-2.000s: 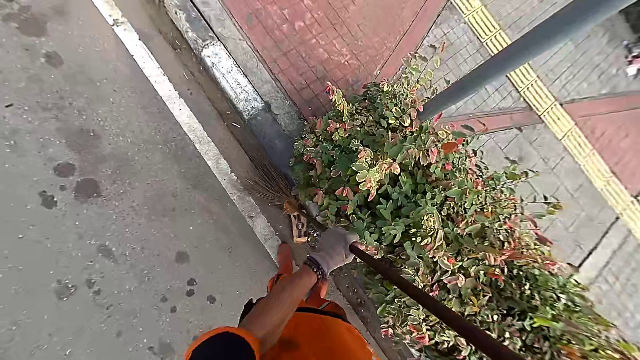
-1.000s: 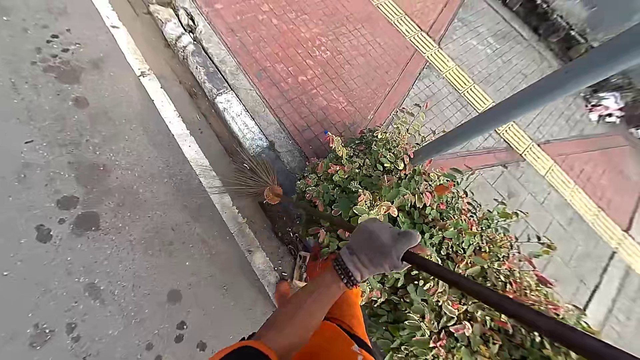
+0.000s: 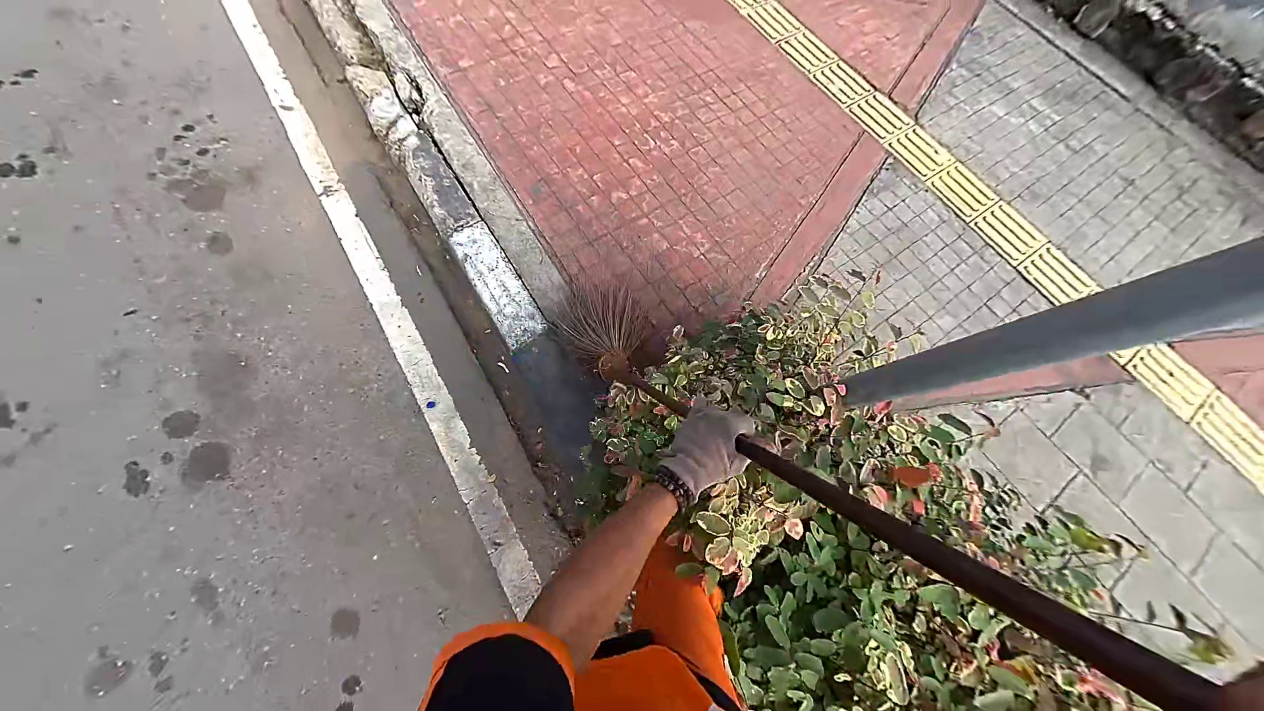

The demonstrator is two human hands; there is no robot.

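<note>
My left hand [image 3: 707, 446], in a grey work glove with a dark beaded bracelet at the wrist, grips the long brown handle of a stick broom [image 3: 602, 331]. The broom's thin bristles fan out over the edge of the red paving beside the kerb, blurred at the tips. From my glove the handle runs to the lower right corner. There a sliver of my right hand [image 3: 1246, 691] shows around the handle's end; most of this hand is out of frame. Below my glove, a leafy shrub [image 3: 820, 553] with green, cream and pink leaves lies under the handle.
A painted concrete kerb [image 3: 494, 281] separates the road's gutter from the red paving [image 3: 642, 138]. Along the road runs a white line [image 3: 395, 326]. A grey metal pole [image 3: 1066, 321] rises beside the shrub. Yellow tactile strips [image 3: 938, 173] cross the pavement; rough stonework borders the upper right.
The broom head has moved from the gutter over the kerb to the red paving. My left hand has stayed on the handle. A sliver of my right hand has come into view.
</note>
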